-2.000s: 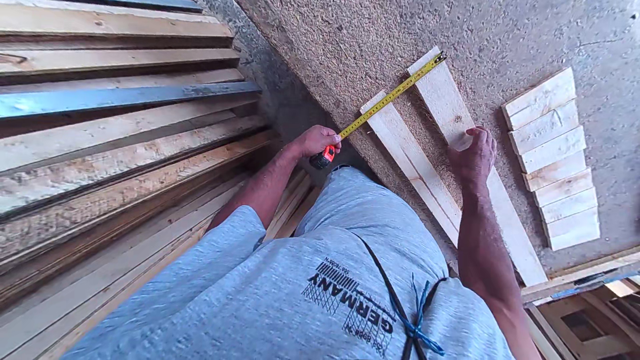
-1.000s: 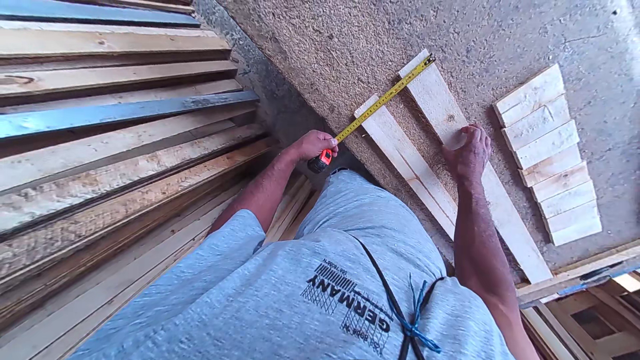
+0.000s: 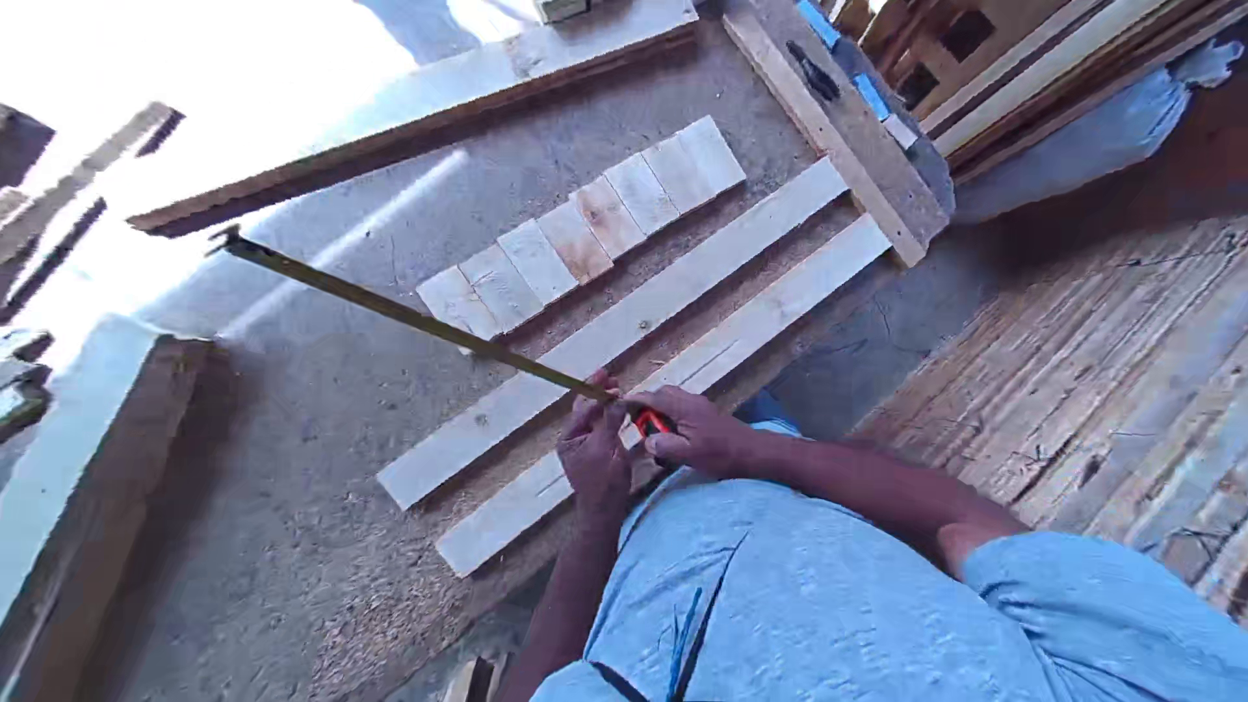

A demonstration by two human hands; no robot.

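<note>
My right hand (image 3: pixel 687 429) is closed round the red and black case of a tape measure (image 3: pixel 651 424). Close beside it, my left hand (image 3: pixel 595 448) pinches the yellow blade near the case mouth. The extended blade (image 3: pixel 419 320) slants up and left to its end hook (image 3: pixel 226 239), crossing over a long pale board (image 3: pixel 624 327). A second long board (image 3: pixel 770 327) lies roughly parallel, nearer my body and partly behind my hands. Beyond them, several short wooden boards (image 3: pixel 585 234) lie side by side in a row.
A wooden crosspiece (image 3: pixel 829 136) borders the long boards' upper right ends. Thick timbers lie at the upper left (image 3: pixel 419 127) and lower left (image 3: pixel 107 487). Rough stacked timber (image 3: pixel 1102 390) stands on the right, with a wooden pallet (image 3: pixel 946 58) at the upper right.
The tape case was in my left hand and is now in my right. My right hand has left the long board. The blade no longer spans both long boards from my left hand. The view has turned strongly.
</note>
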